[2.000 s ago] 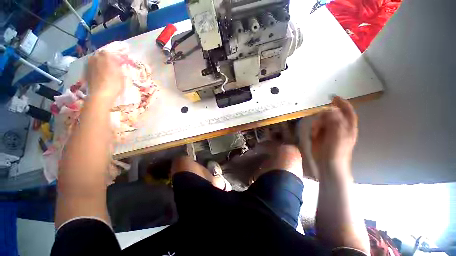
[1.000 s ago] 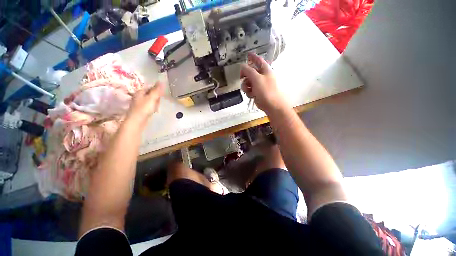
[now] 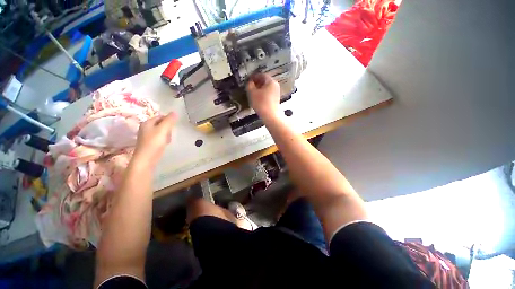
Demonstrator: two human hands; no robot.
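Observation:
The grey-white overlock machine (image 3: 217, 53) stands on the white table, its row of round knobs facing me. My right hand (image 3: 263, 93) is at the machine front, just below the knobs, with fingers bent. Whether it holds something is hidden. My left hand (image 3: 158, 131) is over the table at the right edge of the floral fabric heap (image 3: 107, 127), fingers close together. Whether it grips anything is too blurred to tell. The cloth plate (image 3: 201, 106) is left of the needle area, with a small yellow piece (image 3: 204, 127) at its front edge.
A red thread spool (image 3: 171, 69) lies behind-left of the machine, a pale-ended spool beside it. Red cloth (image 3: 364, 28) is piled at the far right. Dark thread cones (image 3: 29, 166) are at left. The table's wooden edge (image 3: 217, 170) runs before my knees.
My left hand has come off the fabric heap towards the machine. My right hand has moved from the table's right front edge to the machine front. The view has shifted.

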